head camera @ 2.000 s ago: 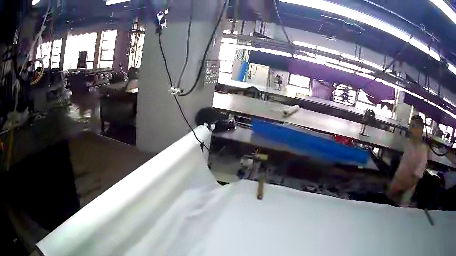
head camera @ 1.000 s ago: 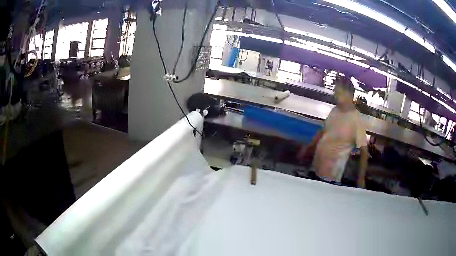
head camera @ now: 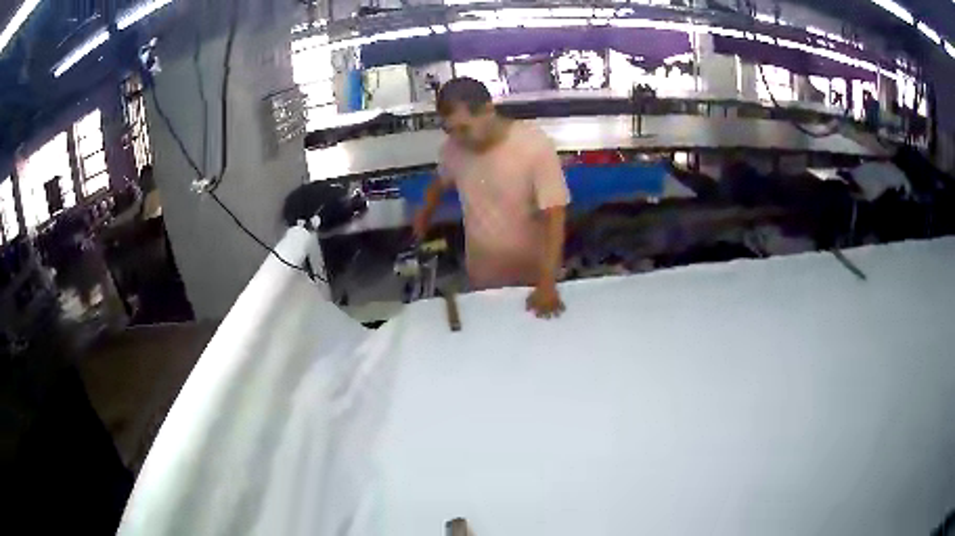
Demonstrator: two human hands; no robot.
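Note:
White fabric [head camera: 670, 387] covers the table in front of me, smooth in the middle and right. At the left it rises in loose folds to a thick white fabric roll [head camera: 225, 345] lying slantwise. A brassy fabric weight [head camera: 452, 311] lies at the far cloth edge, and a darker narrow one [head camera: 849, 264] lies at the far right edge. The end of another weight [head camera: 458, 527] shows at the bottom rim. My left hand and my right hand are both out of the picture.
A person [head camera: 508, 199] in a pale pink shirt stands across the table, one hand on the cloth's far edge. A small machine [head camera: 421, 262] is beside them. A black cord hangs over the roll. A pillar [head camera: 225, 178], a blue sheet [head camera: 618, 180] and more tables are behind.
The view has turned right. The other person has come along the far side to near the brassy weight and put a hand on the cloth. A weight now shows at the bottom rim.

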